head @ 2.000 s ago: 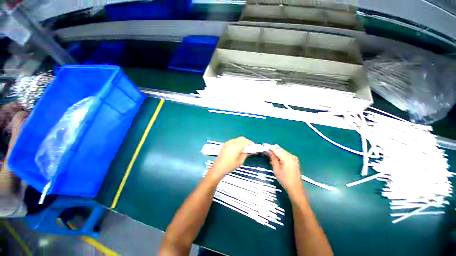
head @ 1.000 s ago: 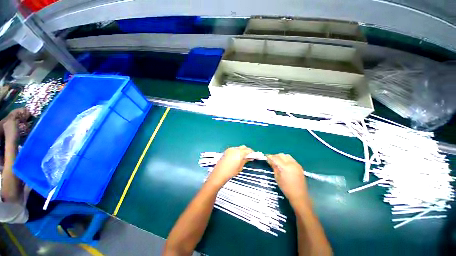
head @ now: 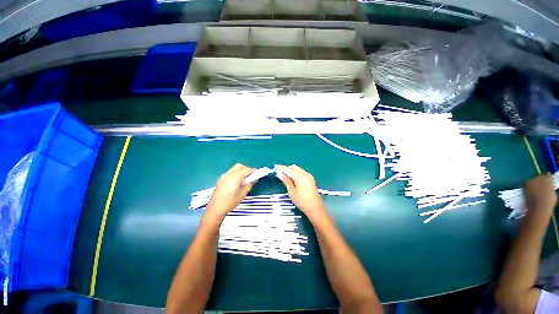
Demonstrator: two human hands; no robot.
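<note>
My left hand (head: pixel 230 191) is shut on a small bundle of white lengths (head: pixel 201 198), whose ends stick out to its left and reach between the hands. My right hand (head: pixel 298 185) pinches a white length (head: pixel 336 193) that sticks out to its right. The fingertips of both hands are close together, and the small end detail between them is blurred. A loose pile of white lengths (head: pixel 263 230) lies on the green mat just below the hands.
A blue tote (head: pixel 52 202) with a clear bag stands at left. A divided bin (head: pixel 279 66) is behind. A large white pile (head: pixel 438 160) lies right, with a clear bag of lengths (head: pixel 404 67) behind it. A neighbour's arm (head: pixel 521 257) is at far right.
The view has swung right, so the bench things sit further left and the neighbour's arm shows at right. The right hand's white length was blurred a second ago and now looks still.
</note>
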